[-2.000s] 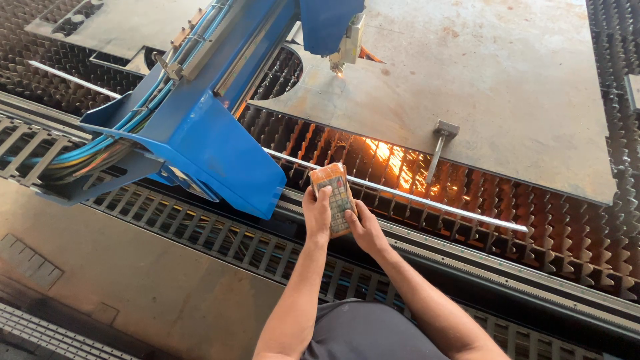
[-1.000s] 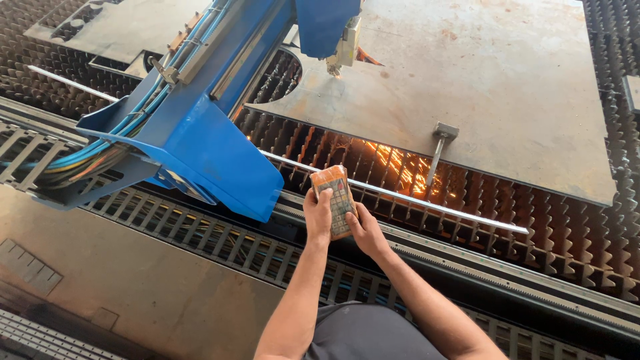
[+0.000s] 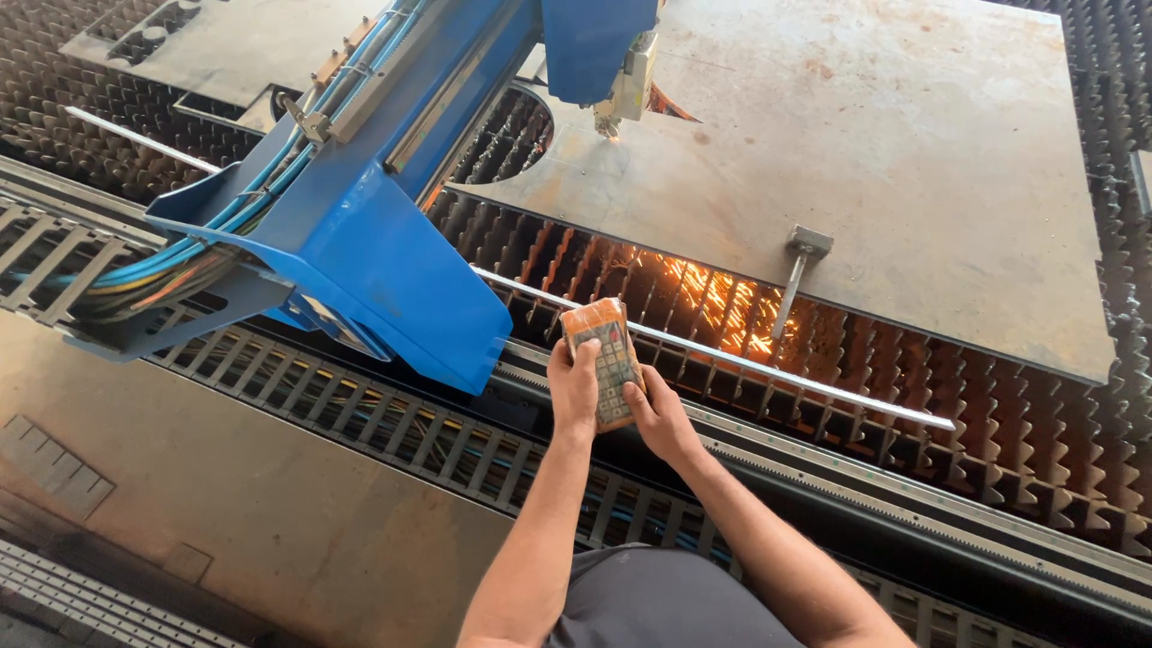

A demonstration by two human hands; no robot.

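Note:
My left hand (image 3: 573, 382) grips the left side of an orange handheld control pendant (image 3: 603, 358) with a keypad, its thumb over the upper keys. On the pendant's lower right side is my right hand (image 3: 660, 416), thumb on the keys. Beyond them, the cutting head (image 3: 623, 94) of a CNC cutting machine stands over a steel sheet (image 3: 864, 162), with a small glow at its tip. Orange sparks (image 3: 733, 310) show below the sheet's near edge, among the slats. A hammer (image 3: 801, 261) lies with its head on the sheet and its handle over the slats.
The blue gantry (image 3: 387, 261) with blue hoses (image 3: 270, 184) stands at left. A long thin metal bar (image 3: 720, 351) lies across the serrated slats (image 3: 1008, 432). A guide rail (image 3: 864, 499) and a slotted cable tray (image 3: 378, 423) run along the near side. Another cut sheet (image 3: 225, 54) lies at upper left.
The glow and sparks below the sheet's edge have varied in brightness and spread. Both hands still hold the pendant in the same place.

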